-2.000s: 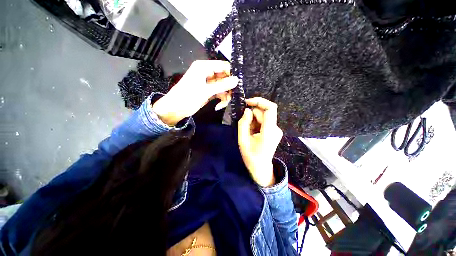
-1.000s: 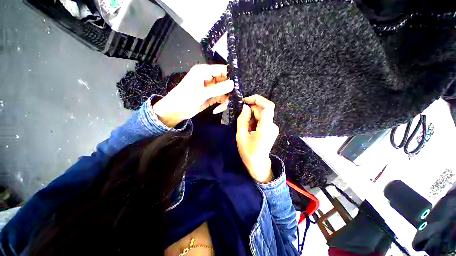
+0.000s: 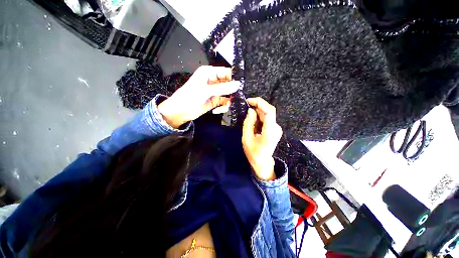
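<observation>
A charcoal-grey flecked garment [image 3: 322,75] hangs over the table's edge toward my lap. A black braid trim with white flecks [image 3: 238,50] runs down its near edge. My left hand [image 3: 201,95] pinches the braid edge between thumb and fingers. My right hand [image 3: 261,136] is just below and to the right, thumb and forefinger pinched at the same edge. Any needle or thread between the right fingertips is too small to make out.
White table [image 3: 347,186] holds a phone [image 3: 360,148], black-handled scissors [image 3: 415,140], a small red stick [image 3: 378,178] and a dark thread cone [image 3: 405,206]. A braid heap [image 3: 140,84] and black crate [image 3: 133,44] are on the floor. A red basket [image 3: 308,204] is beside the table.
Both hands stay close together on the braid edge, with only slight shifts. The garment's upper braid edge sits a little lower, and the view has shifted slightly.
</observation>
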